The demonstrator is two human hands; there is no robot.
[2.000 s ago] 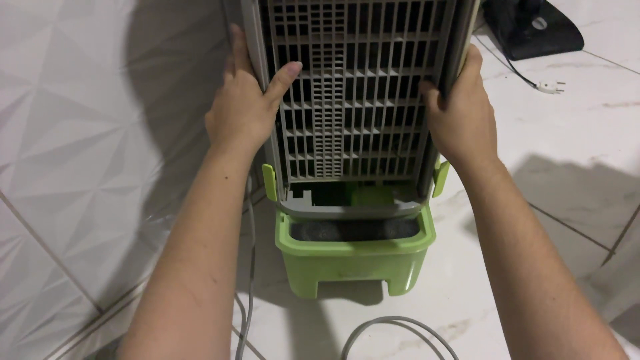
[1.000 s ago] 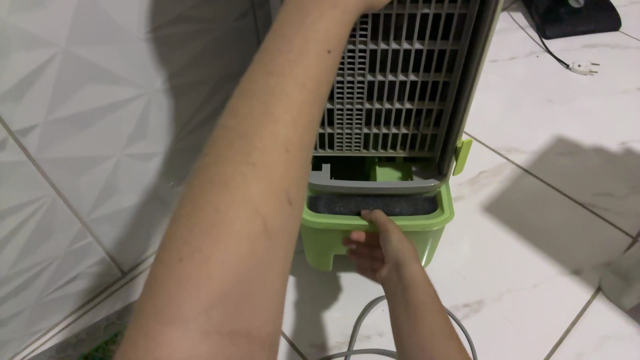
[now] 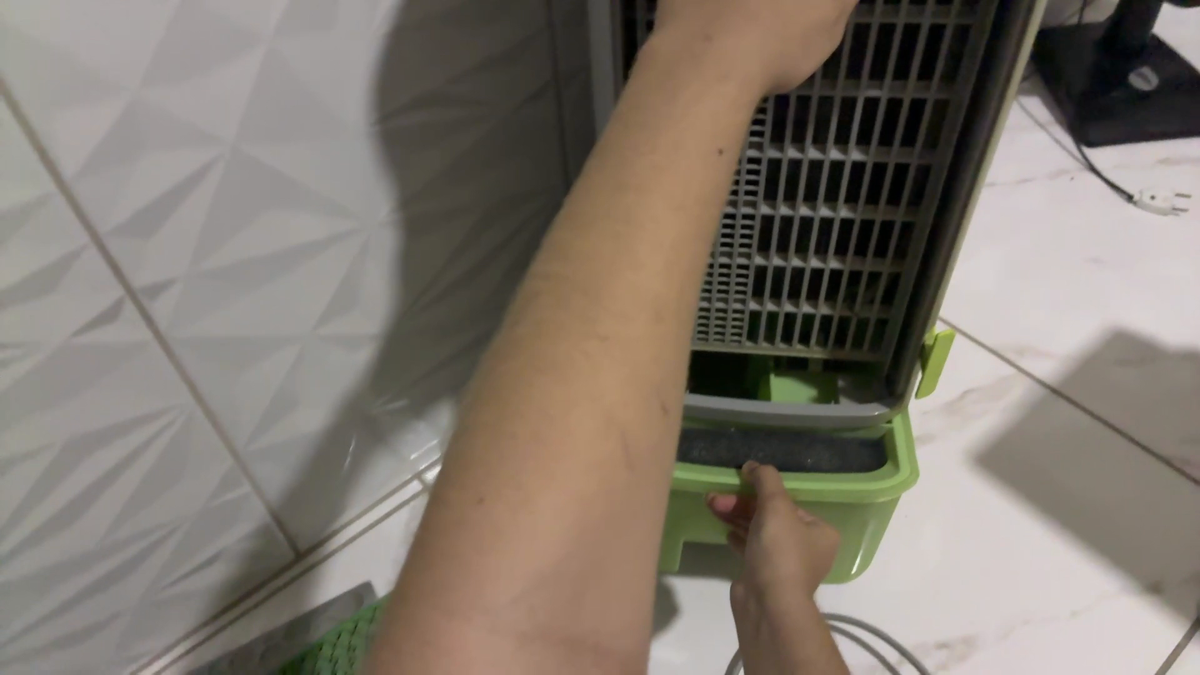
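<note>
A portable air cooler with a grey slatted rear grille [image 3: 834, 187] stands upright over a green plastic water tank [image 3: 862, 511]. My left hand [image 3: 759, 37] reaches up across the grille to the top edge of the view; its fingers are hidden. Low down, my right hand [image 3: 778, 534] has its thumb over the front rim of the tank and its other fingers curled below, on the outer wall. Dark material or water shows inside the tank. A light green latch [image 3: 935, 364] sticks out at the cooler's lower right side.
A white wall with a raised geometric pattern [image 3: 187, 234] runs along the left. A grey cable [image 3: 877, 642] loops on the marble-look floor tiles [image 3: 1059, 272]. Top right are a black stand base [image 3: 1125, 84] and a white plug [image 3: 1161, 201]. Something green and woven [image 3: 337, 642] lies lower left.
Both hands held the cooler's sides two seconds ago. The right hand has come down to the tank's front rim, and the left hand has moved up across the grille.
</note>
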